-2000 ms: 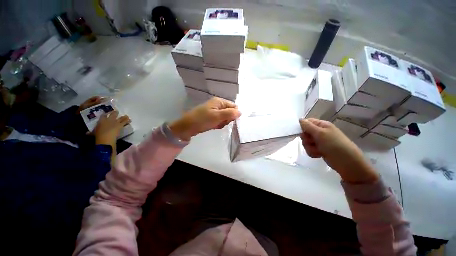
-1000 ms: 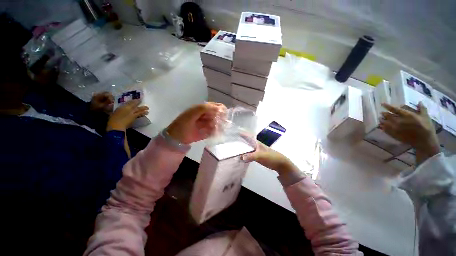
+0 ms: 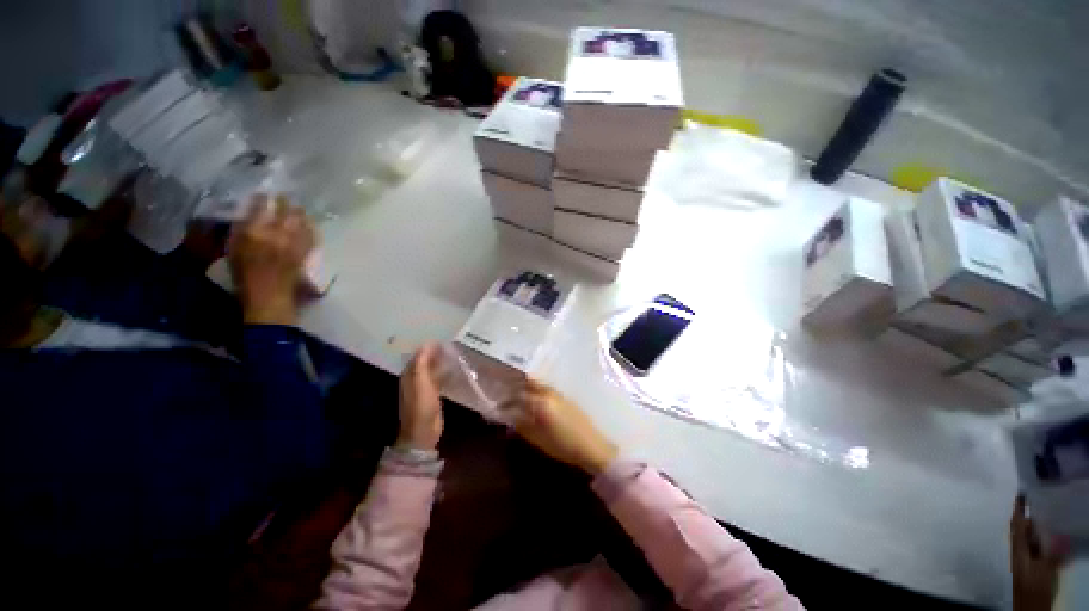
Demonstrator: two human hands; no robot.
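Note:
A white product box (image 3: 516, 316) with a dark picture on top lies near the bench's front edge inside a clear plastic bag (image 3: 475, 380), whose loose end points towards me. My right hand (image 3: 552, 420) pinches the bag's loose end at the box's near side. My left hand (image 3: 422, 394) is upright at the left of the bag's end, fingers close together; whether it touches the film I cannot tell. A smartphone (image 3: 652, 333) lies to the right on a stack of clear empty bags (image 3: 728, 400).
Stacked boxes (image 3: 615, 137) stand behind the box, more boxes (image 3: 973, 245) at right. A dark cylinder (image 3: 857, 127) lies at the back. A neighbour's hand (image 3: 272, 248) works at left; another person's hand (image 3: 1034, 555) holds a box at the right edge. Bagged boxes (image 3: 179, 119) lie far left.
The box has gone from my hands above the bench's edge onto the bench, picture up, in the bag. My hands have moved lower and nearer me. The right neighbour now holds a box.

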